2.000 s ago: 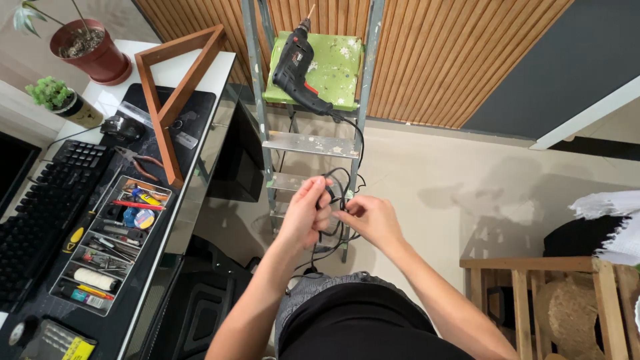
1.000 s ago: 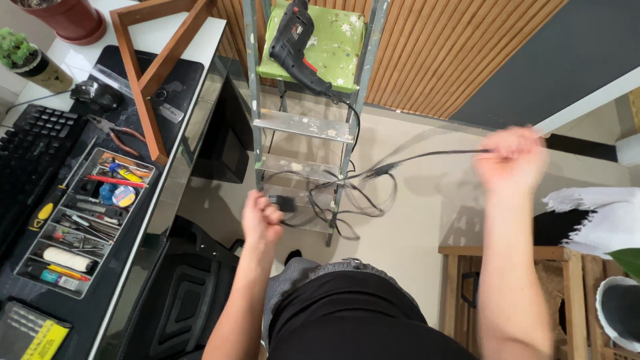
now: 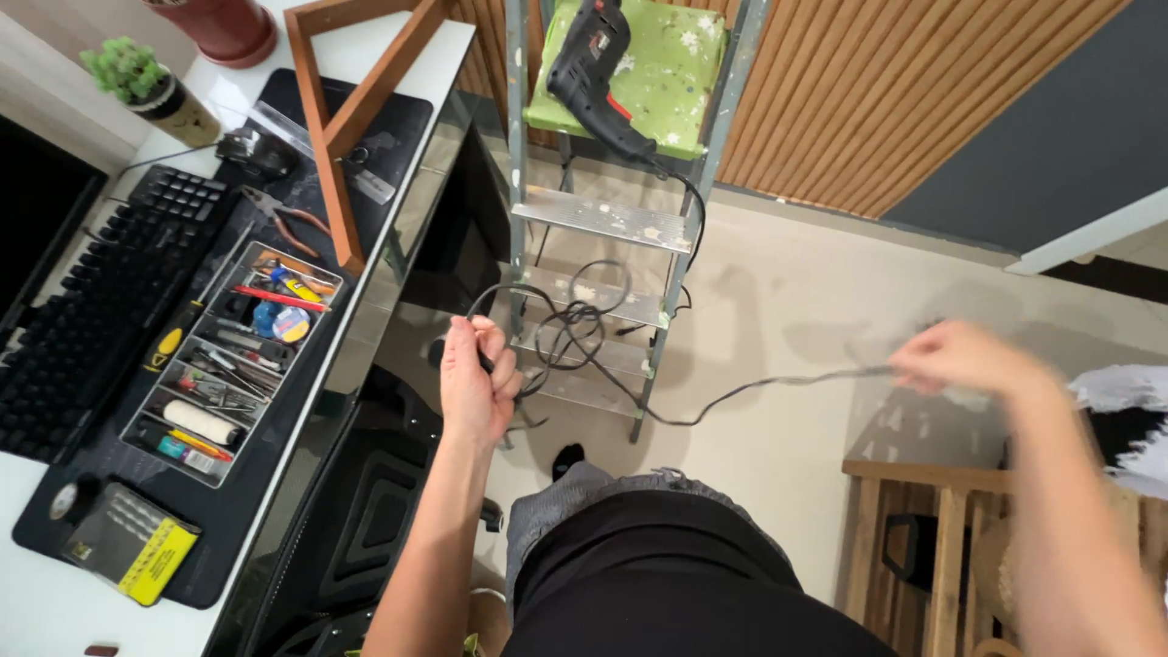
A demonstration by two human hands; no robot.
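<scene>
My left hand [image 3: 479, 374] is closed on a black electrical cable, in front of the stepladder's lower steps. From it the cable [image 3: 579, 319] runs into a loose tangle of loops, then stretches right in a slack line to my right hand [image 3: 949, 356], which is blurred and pinches it between the fingers. A black corded power drill [image 3: 593, 82] lies on the green top [image 3: 671, 78] of the metal stepladder [image 3: 607, 219]. The drill's own cord hangs down the ladder's right side. Whether it joins the tangle is hard to tell.
At the left a desk [image 3: 438, 59] holds a keyboard [image 3: 100, 310], pliers [image 3: 287, 219], a tool organizer [image 3: 233, 365], drill bits in a case [image 3: 137, 543], a wooden frame [image 3: 319, 137] and plants. A black chair [image 3: 365, 511] stands below. Wooden furniture [image 3: 949, 547] stands at the lower right.
My hands were close together at first, then moved apart with the cable between them. Since a second ago my right hand has come lower, and the stretched cable sags more. The view has shifted.
</scene>
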